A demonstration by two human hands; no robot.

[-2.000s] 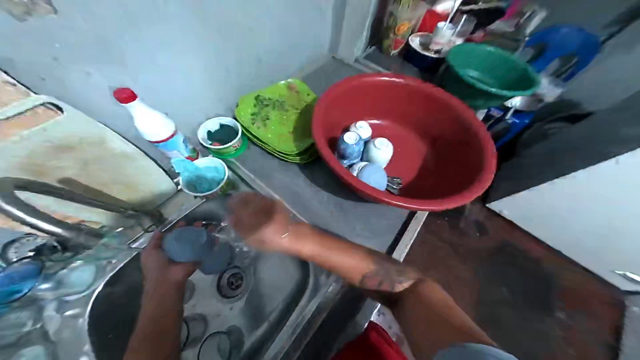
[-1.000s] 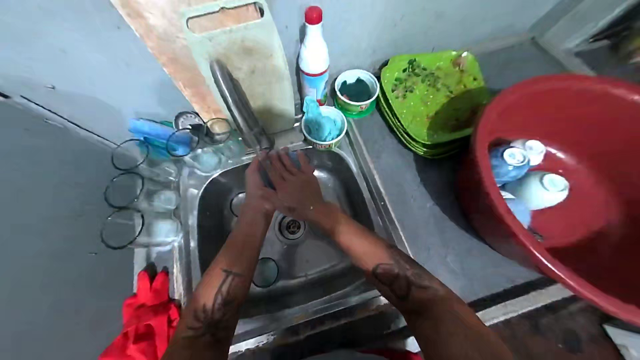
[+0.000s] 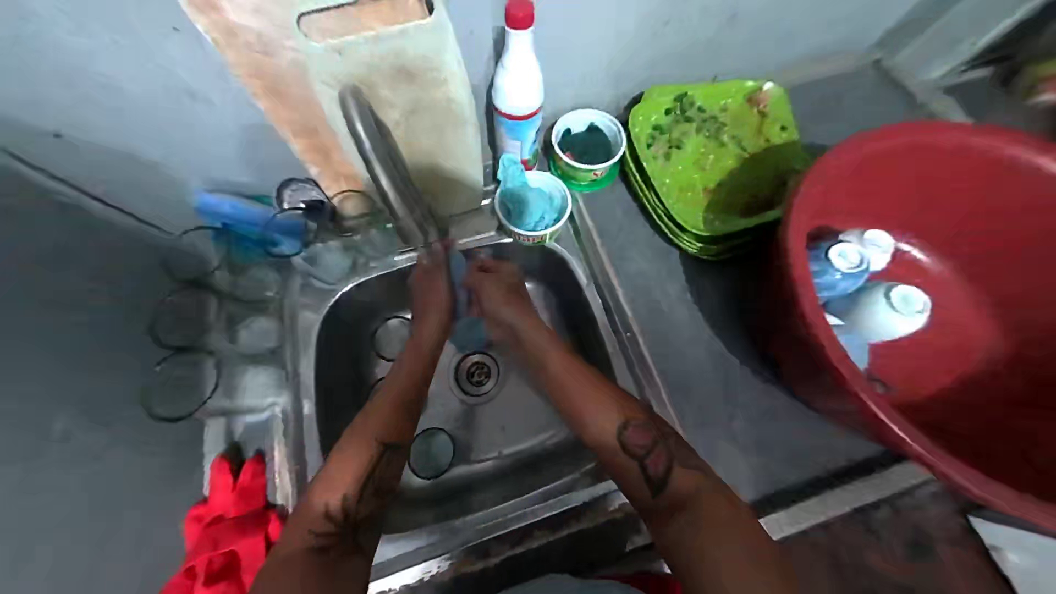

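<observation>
Both hands are over the steel sink (image 3: 528,429), just below the curved metal faucet (image 3: 388,165). My left hand (image 3: 432,289) is at the left side of a bluish cup (image 3: 460,289), its fingers partly behind the faucet. From the right, my right hand (image 3: 497,293) touches the same cup; motion blur hides the fingertips. A second bluish round piece shows just beneath, near the drain (image 3: 477,374); whether it belongs to the cup is unclear. Drinking glasses lie in the basin, one (image 3: 431,453) toward the front and others by my left forearm.
Several glasses (image 3: 186,318) stand left of the sink, above red rubber gloves (image 3: 227,528). Behind are cutting boards (image 3: 412,99), a white bottle (image 3: 518,91) and tubs with a cloth (image 3: 528,202) and a dark scouring pad (image 3: 587,144). Green plates (image 3: 714,157) and a red basin (image 3: 949,190) holding cups sit right.
The view has swung left toward the sink since two seconds ago. A second ago my hands were together under the faucet; now they are apart, one on each side of the bluish cup.
</observation>
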